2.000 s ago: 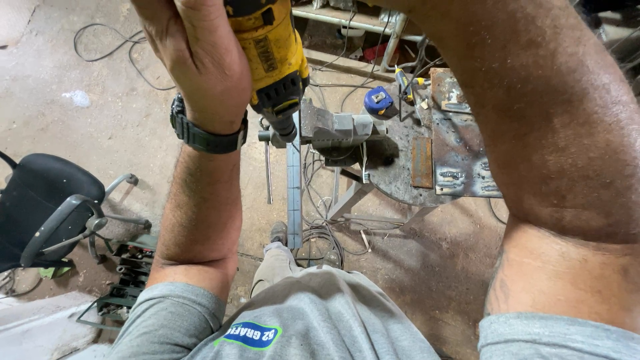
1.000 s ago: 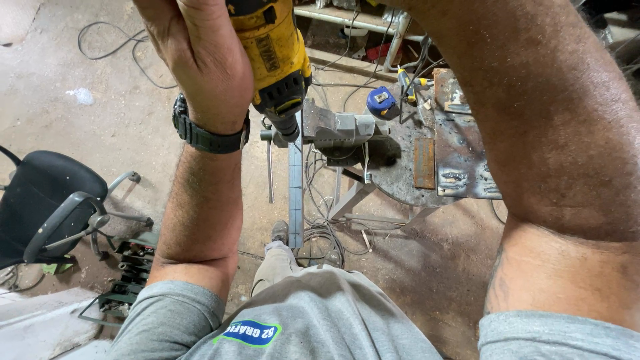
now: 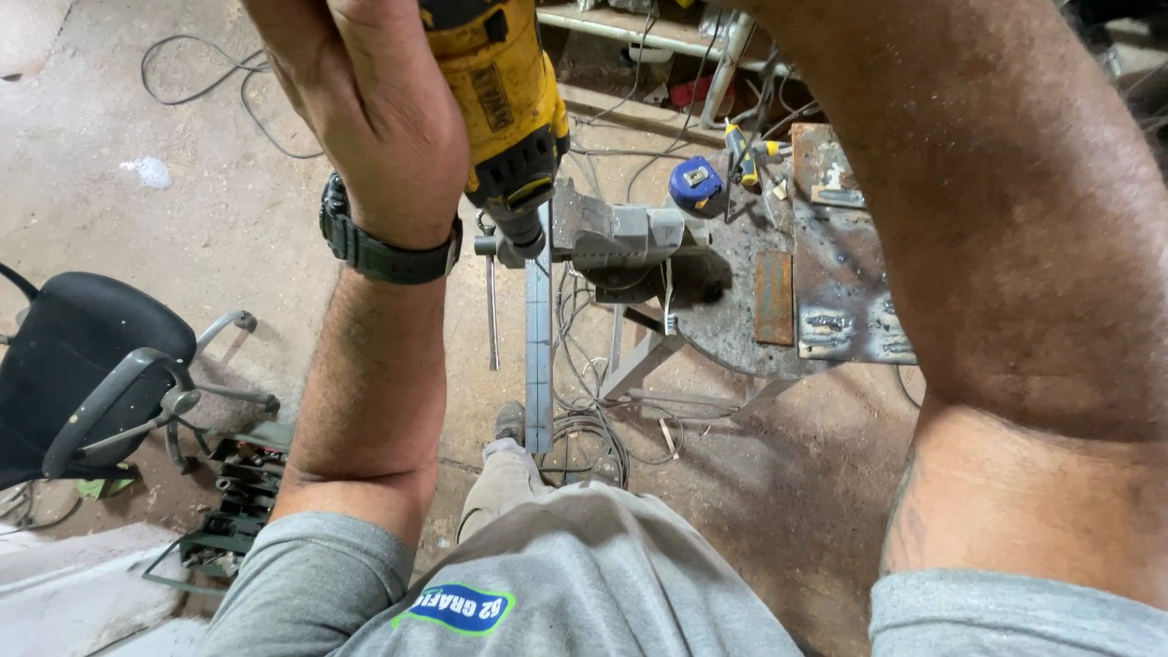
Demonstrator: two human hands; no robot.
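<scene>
My left hand [image 3: 383, 119], with a black watch on its wrist, lies against the side of a yellow and black DeWalt power drill [image 3: 497, 100]; its fingertips are cut off by the upper edge. The drill's nose points down at a long metal bar [image 3: 538, 365] marked with lines across it. Whether the bit touches the bar cannot be told. The bar stands at the jaws of a bench vise [image 3: 616, 233], whose handle [image 3: 494, 310] hangs to the left. My right forearm reaches up past the right side, and my right hand is out of view.
On the round metal bench [image 3: 730, 315] are a blue tape measure [image 3: 696, 185], a yellow and grey hand tool [image 3: 744, 155], a rusty flat piece [image 3: 774, 298] and a weld-marked plate [image 3: 839, 274]. Cables [image 3: 589, 424] lie below. An office chair [image 3: 100, 365] and a toolbox [image 3: 242, 493] stand left.
</scene>
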